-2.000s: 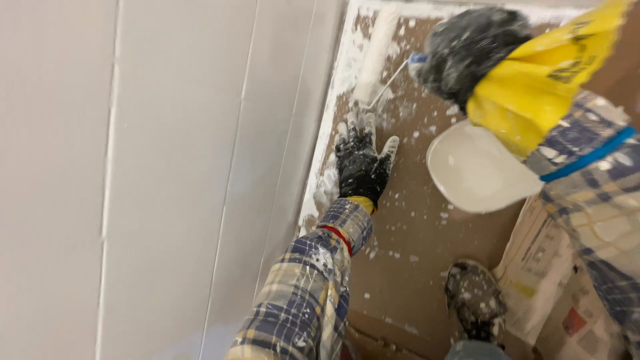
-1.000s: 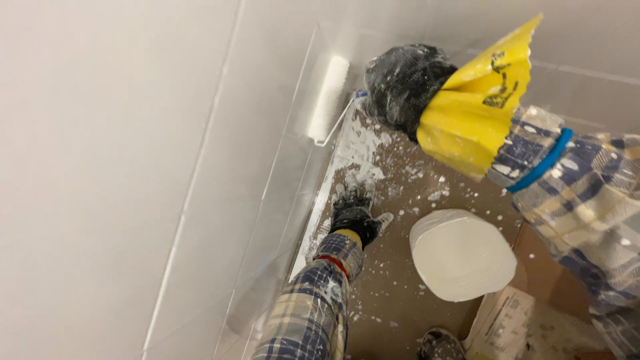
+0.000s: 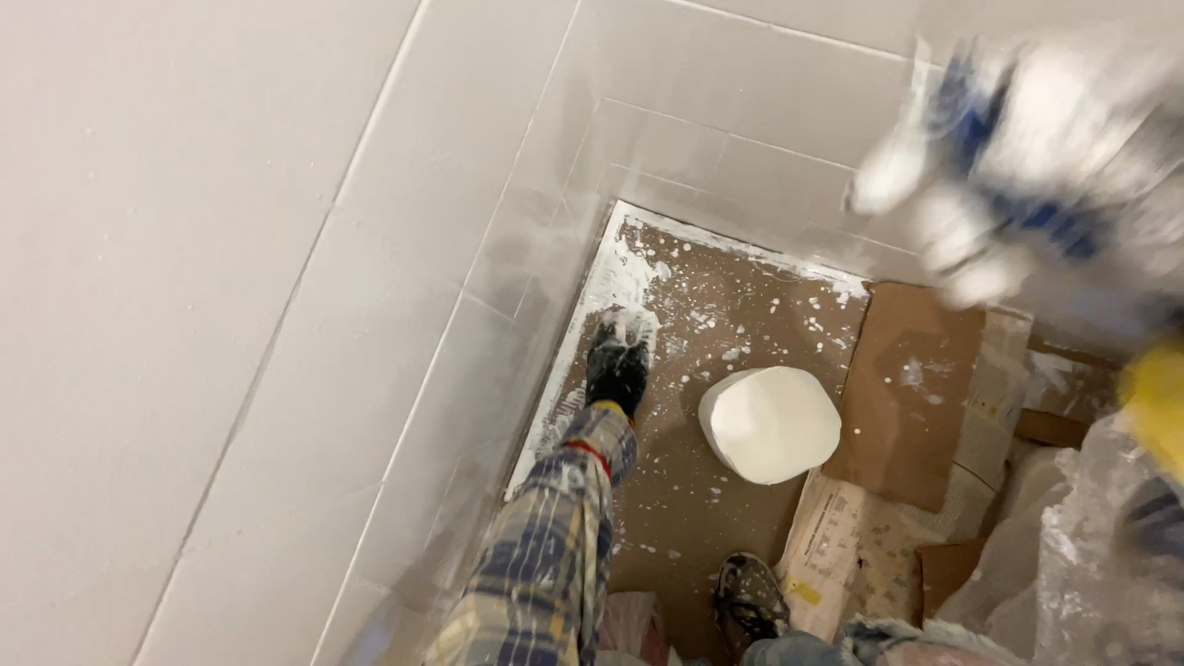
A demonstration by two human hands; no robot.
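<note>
My left hand [image 3: 620, 363], in a dark glove smeared with white paint, reaches down over the paint-splattered brown floor covering [image 3: 684, 518] beside the wall's base. Its pale-coated fingers are extended, and nothing shows in it. My right hand [image 3: 1027, 176] is a strongly blurred white and blue shape at the upper right, with a yellow cuff near the right edge. What it holds, if anything, cannot be made out, and no paint roller is clearly visible. Between the left arm and a piece of cardboard stands an open white container [image 3: 775, 424] of white paint.
Panelled pale walls [image 3: 305, 305] meet at a corner above the floor covering. Flat brown cardboard [image 3: 911, 388] lies right of the container, with printed sheets nearby. Clear plastic sheeting [image 3: 1082, 546] is bunched at lower right. A paint-spotted shoe [image 3: 747, 597] stands below the container.
My right hand has moved from the top middle to the upper right. The white roller, seen against the wall one second ago, is no longer discernible. My left hand stays low beside the wall.
</note>
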